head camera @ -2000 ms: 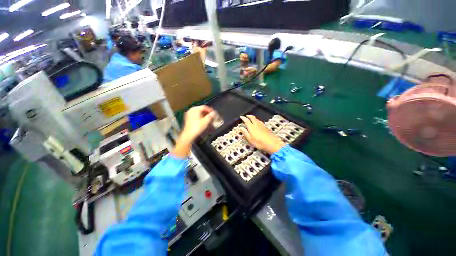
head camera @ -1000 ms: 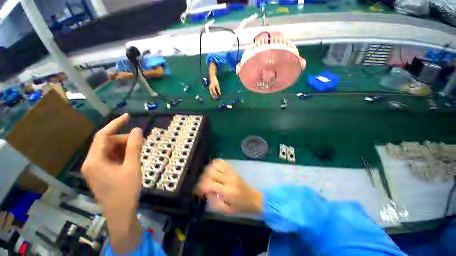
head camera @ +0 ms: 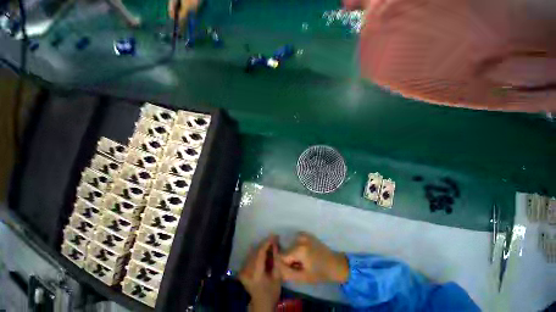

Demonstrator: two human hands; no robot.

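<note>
My left hand [head camera: 262,277] and my right hand [head camera: 311,259] are close together over the front edge of the white-grey mat [head camera: 341,222]. Both are blurred. A small dark reddish patch shows between my left fingers; I cannot tell whether it is an object or a shadow. My right fingers are curled, with a dark spot at their middle; what they hold, if anything, is unclear. The black parts tray [head camera: 207,195] at the left holds rows of cream housings with dark centres [head camera: 146,256]. Two cream housings [head camera: 379,189] lie side by side on the green bench behind the mat.
A round mesh dish [head camera: 322,169] and loose small black parts [head camera: 441,195] lie on the green bench. Tweezers [head camera: 501,256] lie at the mat's right. More cream housings [head camera: 539,208] are at the right edge. The pink fan [head camera: 451,55] overhangs the upper right. Blue-black components [head camera: 271,60] lie behind.
The view has turned downward and moved closer to the mat. My left hand has left its place over the tray and come beside my right hand at the mat's front edge.
</note>
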